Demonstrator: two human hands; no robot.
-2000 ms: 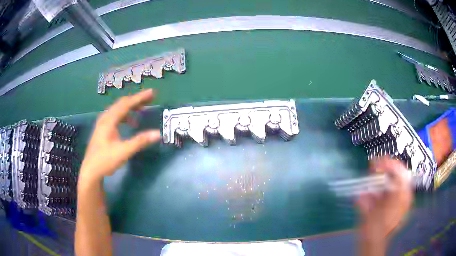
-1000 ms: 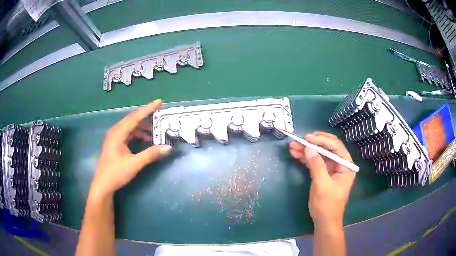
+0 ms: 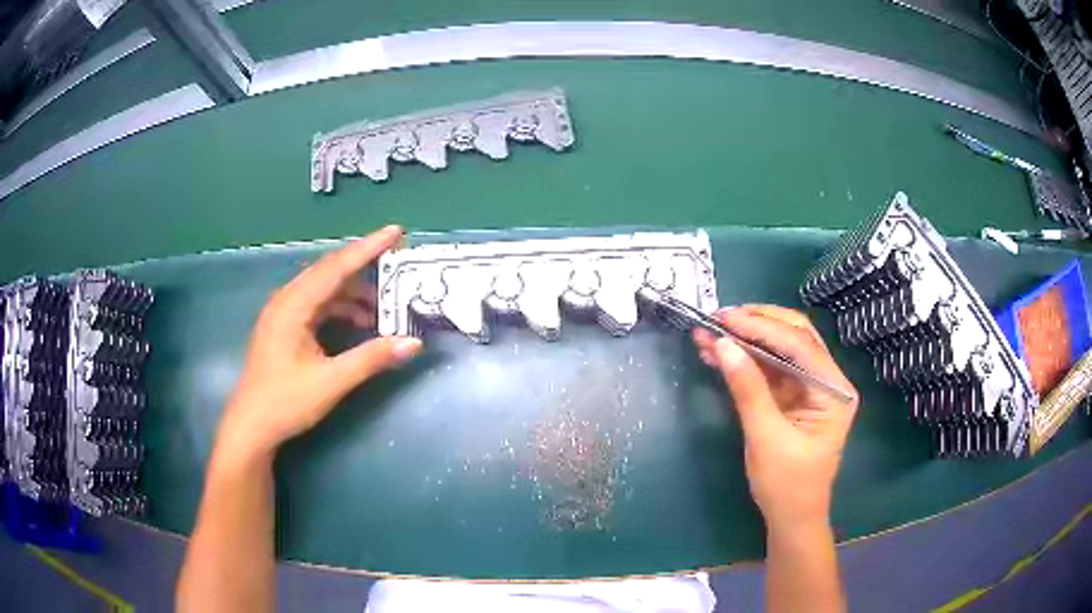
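Note:
A working stack of notched plates (image 3: 545,281) lies in front of me on the green bench, notches towards me. My left hand (image 3: 317,347) grips its left end between thumb and fingers. My right hand (image 3: 784,401) holds thin steel tweezers (image 3: 766,356) like a pen. Their tip is at the rightmost recess of the top plate; whether they grip a piece cannot be seen. Tiny copper-coloured pieces (image 3: 575,461) lie scattered in front of the stack.
A ribbed stack (image 3: 940,335) stands at the right beside a blue bin (image 3: 1008,314) and a tan strip (image 3: 1063,401). Waiting stacks (image 3: 90,389) stand at the left bench edge. A single plate (image 3: 443,141) lies on the green surface behind, with metal rails (image 3: 539,42) beyond.
My right hand came from the right-hand stack to the working stack with the tweezers. My left hand closed on the stack's left end. The single plate behind shows further right in view.

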